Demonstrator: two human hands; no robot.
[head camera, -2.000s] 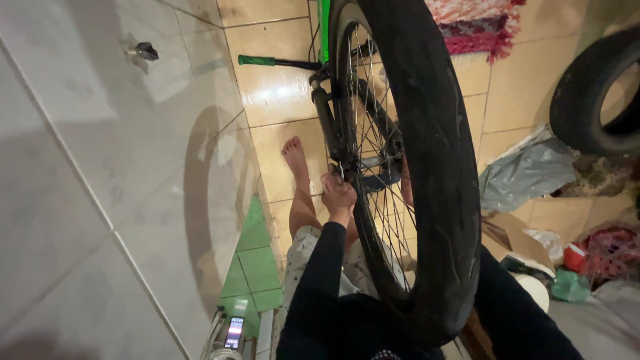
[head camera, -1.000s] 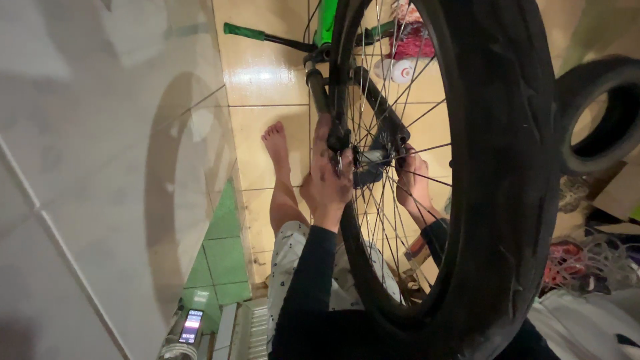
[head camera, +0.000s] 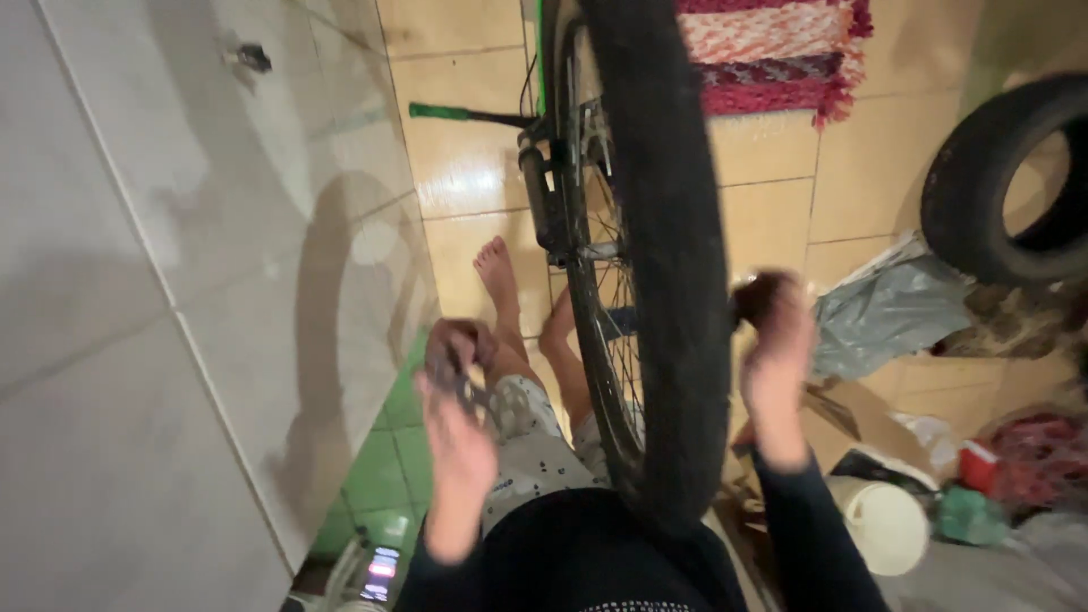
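Observation:
A bicycle wheel with a black tire (head camera: 671, 280) stands upright in front of my body, and its hub (head camera: 599, 252) sits between the legs of the suspension fork (head camera: 537, 195). My left hand (head camera: 459, 425), blurred, is off the wheel on its left side; a small dark thing, perhaps a metal part, shows at the fingers. On the tire's other side my right hand (head camera: 780, 365) is raised beside the tread, also blurred. Whether it holds or touches anything there cannot be told. A handlebar with a green grip (head camera: 438, 111) lies beyond the fork.
A tiled wall (head camera: 153, 340) with a tap-like fitting (head camera: 252, 58) rises at left. At right are a loose tire (head camera: 952, 187), a grey plastic sheet (head camera: 892, 306), a white tub (head camera: 888, 527) and bags. A lit phone (head camera: 380, 574) is at lower left, a woven rug (head camera: 773, 59) at the top.
Both hands have left the hub area, where they were one second ago. The left has come back toward my body; the right is now outside the tire on the right.

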